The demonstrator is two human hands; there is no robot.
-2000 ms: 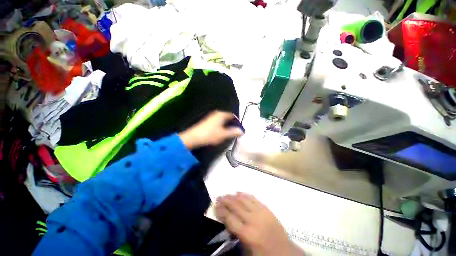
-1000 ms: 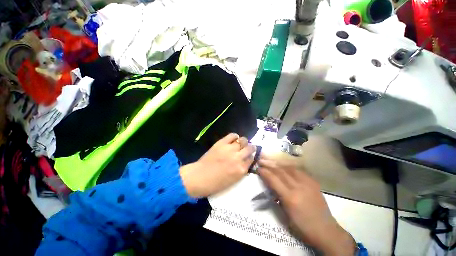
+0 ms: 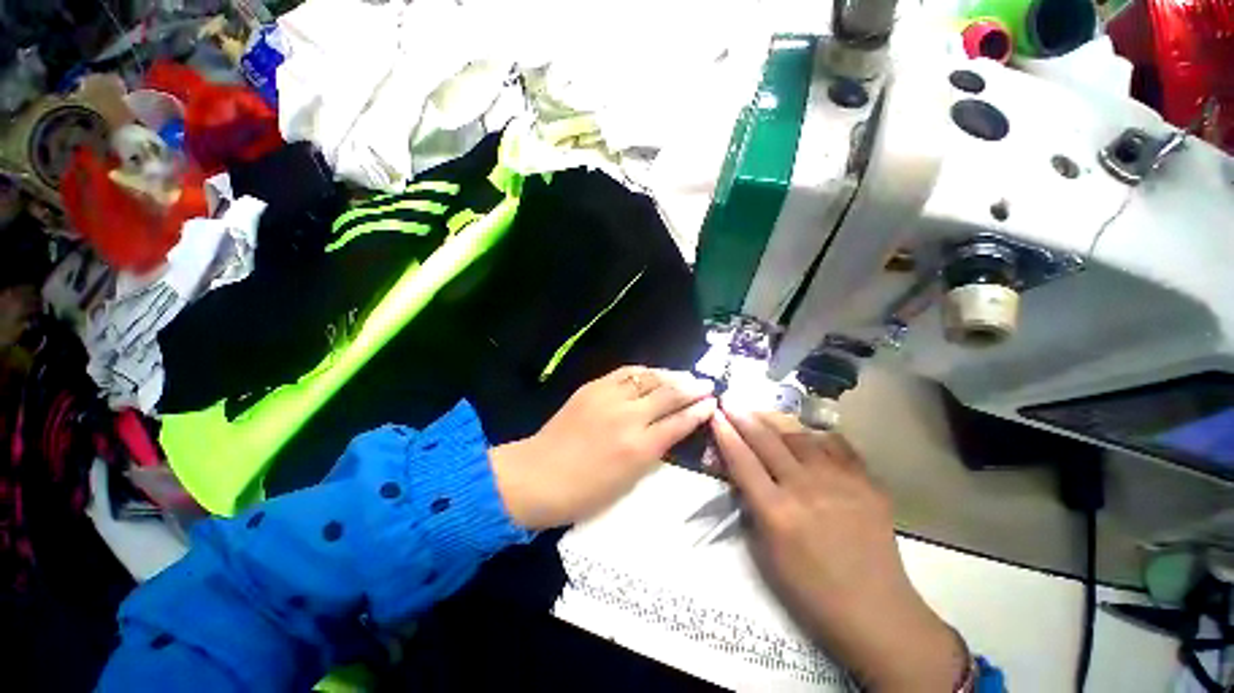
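A black fabric panel (image 3: 602,257) with a thin neon line lies left of the needle area, joined to a neon-yellow panel (image 3: 338,366) and a black part with three pale stripes. My left hand (image 3: 609,440) rests on the black panel's edge, its fingertips pinching the cloth just in front of the presser foot (image 3: 742,349). My right hand (image 3: 812,521) is beside it, fingertips at the same edge and nearly touching the left ones. Thin blurred blades, apparently snips (image 3: 715,512), show under my right hand. The needle is hard to see in the glare.
The white sewing machine head (image 3: 1029,176) with its green end cover (image 3: 761,176) stands at the right. White fabric pieces (image 3: 393,81) are heaped behind. A red-orange bag (image 3: 122,217) lies far left. A printed ruler edge (image 3: 677,623) runs along the table front.
Both hands have come together at the presser foot; my right hand has moved up from the table front. The black panel has shifted towards the needle and its neon line now shows.
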